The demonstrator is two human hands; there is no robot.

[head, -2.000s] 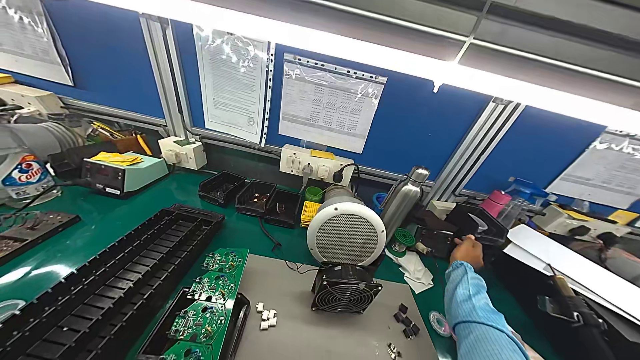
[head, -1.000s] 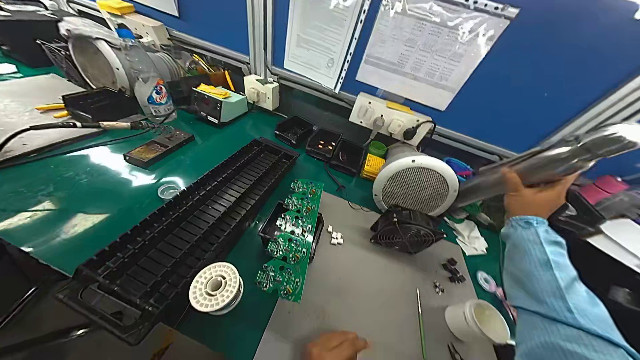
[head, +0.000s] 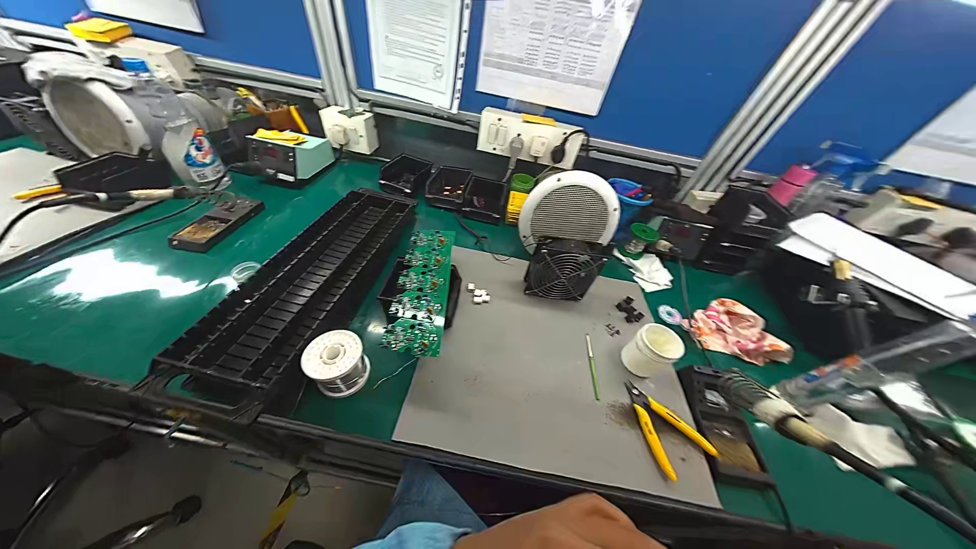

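At the bottom edge, the back of my left hand [head: 564,526] shows in front of the bench, with a blue sleeve behind it; its fingers are cut off by the frame. My right hand is out of view. Beyond the hand lies a grey mat [head: 503,396] with yellow-handled cutters [head: 657,431], a thin green and white stick tool [head: 593,367], a white tub [head: 652,351], small white connectors [head: 479,294] and small black parts [head: 630,309]. A green circuit board [head: 419,293] rests over a black bin, left of the mat.
A long black slotted rack [head: 290,290] and a solder spool [head: 335,364] stand left. A small black fan [head: 564,271] sits before a round white-rimmed fume extractor [head: 570,210]. At right are a soldering iron [head: 785,419] in its stand, a patterned cloth [head: 738,332] and a clear bottle [head: 877,362].
The steel bottle stood beside the round extractor, then was held in my right hand; both are now out of view. My left hand shows lower in the frame than one second ago.
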